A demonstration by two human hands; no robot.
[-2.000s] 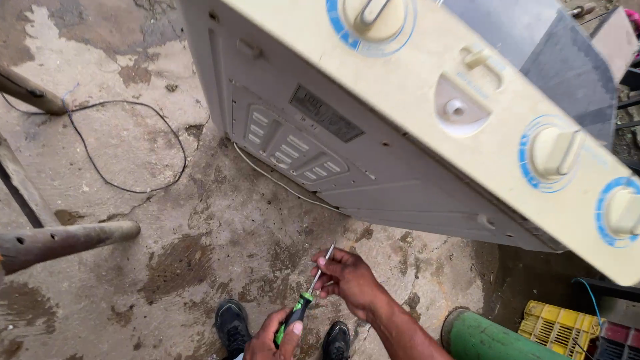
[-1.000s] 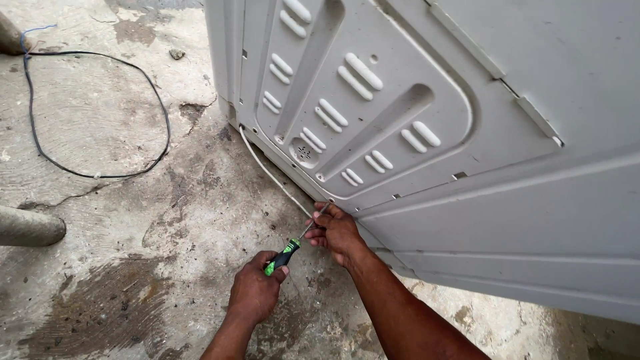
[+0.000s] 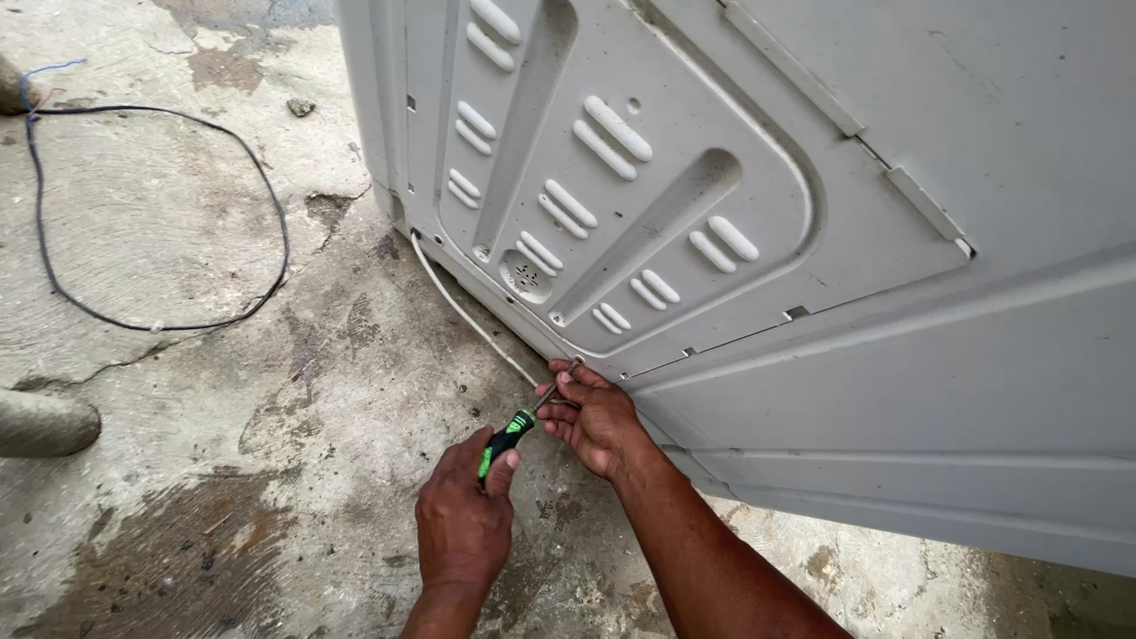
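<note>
My left hand (image 3: 466, 510) grips the green and black handle of a screwdriver (image 3: 508, 444). Its metal shaft points up and right, with the tip at the lower edge of the vented back panel (image 3: 657, 213) of a washing machine. Fingers of my right hand (image 3: 595, 413) surround the shaft close to the tip and touch the panel's edge; whether a screw sits there is hidden. A white cable (image 3: 470, 319) leaves the machine's lower corner and runs down to my right fingers.
The pale machine's side wall (image 3: 887, 399) fills the right. On the stained, cracked concrete floor (image 3: 337, 426) lies a looped dark cable (image 3: 286, 222). A round post end (image 3: 53, 424) juts in from the left, and a small stone (image 3: 301, 107) lies near the top.
Two seconds ago both hands held the screwdriver away from the machine, whose control knobs showed. Now its tip is at the panel's lower edge. The view has moved much closer to the panel.
</note>
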